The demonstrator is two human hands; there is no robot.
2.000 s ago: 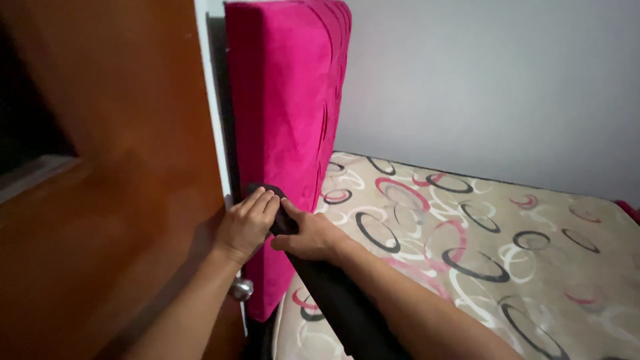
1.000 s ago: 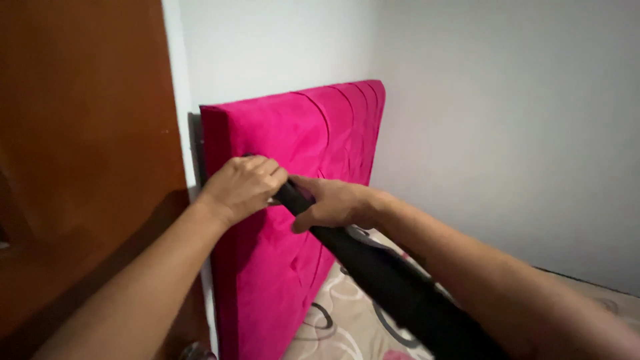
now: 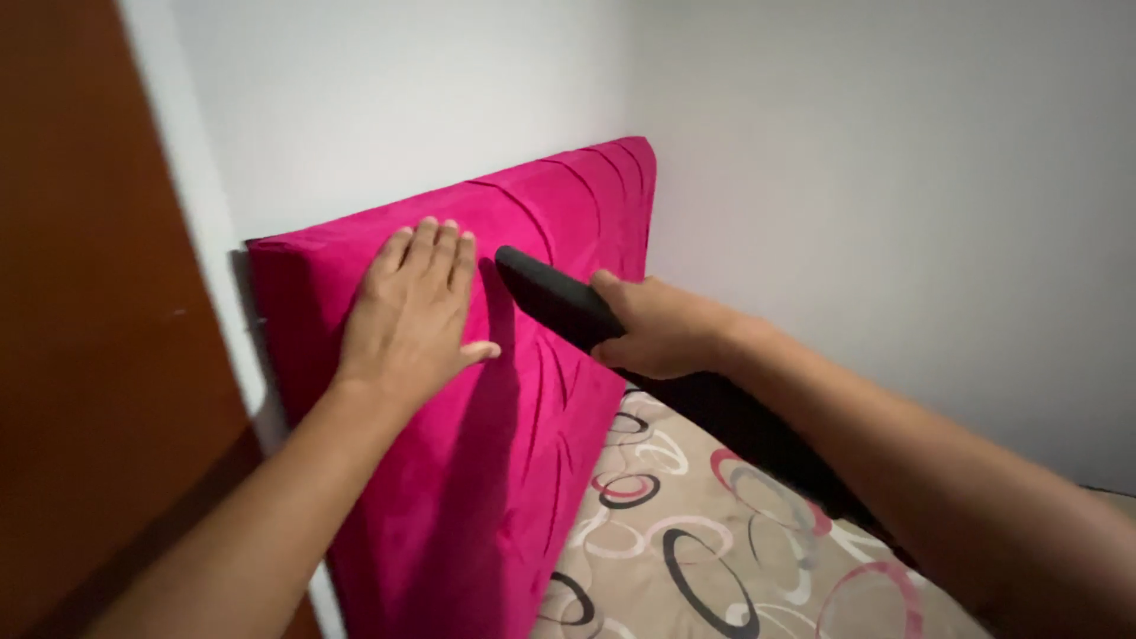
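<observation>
My left hand (image 3: 413, 311) lies flat with its fingers extended, against or just over the face of a pink tufted headboard (image 3: 444, 426); whether it touches cannot be told. To its right, my right hand (image 3: 652, 324) grips a long black object (image 3: 555, 297) from above, thumb and fingers around its upper part. This object looks like a tube or a narrow nozzle. Its tip points up and left at the headboard, close to my left fingertips, and its lower part runs under my right forearm toward the bottom right.
A bed with a beige sheet patterned with rings (image 3: 657, 568) extends along the headboard's lower right. A brown wooden door (image 3: 98, 311) and a white frame (image 3: 200, 222) stand at the left. Behind the headboard, pale walls (image 3: 843, 177) meet in a corner.
My left hand has let go of the black object's end and moved onto or over the headboard's face. My right hand still holds the object. The view has shifted noticeably.
</observation>
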